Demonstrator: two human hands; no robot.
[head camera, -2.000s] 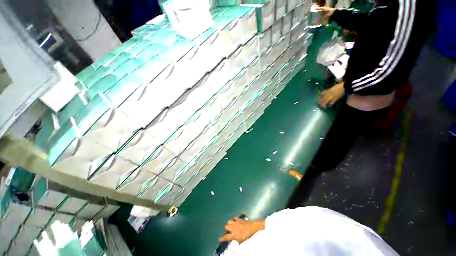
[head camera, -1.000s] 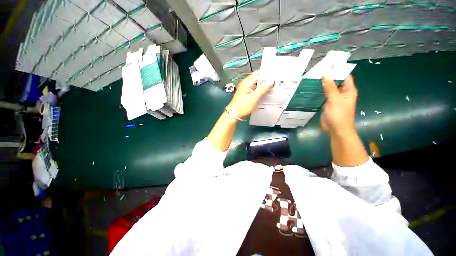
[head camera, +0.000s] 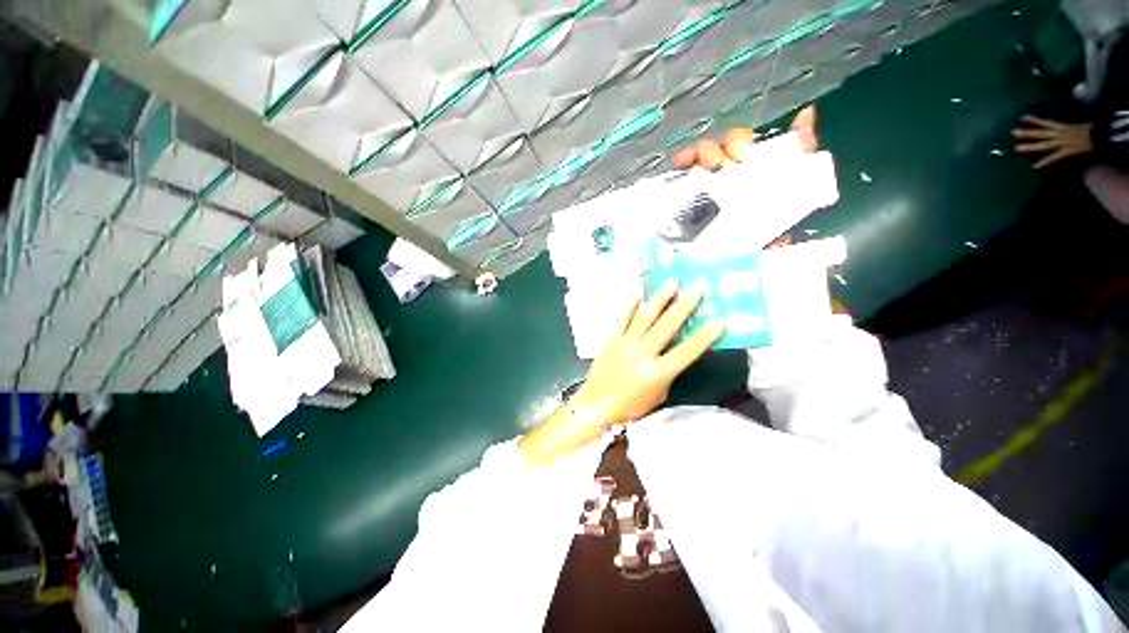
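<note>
A flat white and teal carton blank lies open between my hands, above the green bench. My left hand lies palm down on its teal panel, fingers spread. My right hand is mostly hidden behind the blank; its fingertips and thumb show at the far edge, gripping it. A small dark object, partly hidden, shows beside my left wrist. A stack of flat blanks sits on the bench to the left.
A wall of folded white boxes runs along the far side, with more boxes at the left. A small white item and a blue stick lie on the bench. Another person's hand shows at the right edge.
The view has shifted. The blank has turned and now shows wide white flaps. My left hand has moved from its side onto its teal panel; my right hand has moved behind its far edge.
</note>
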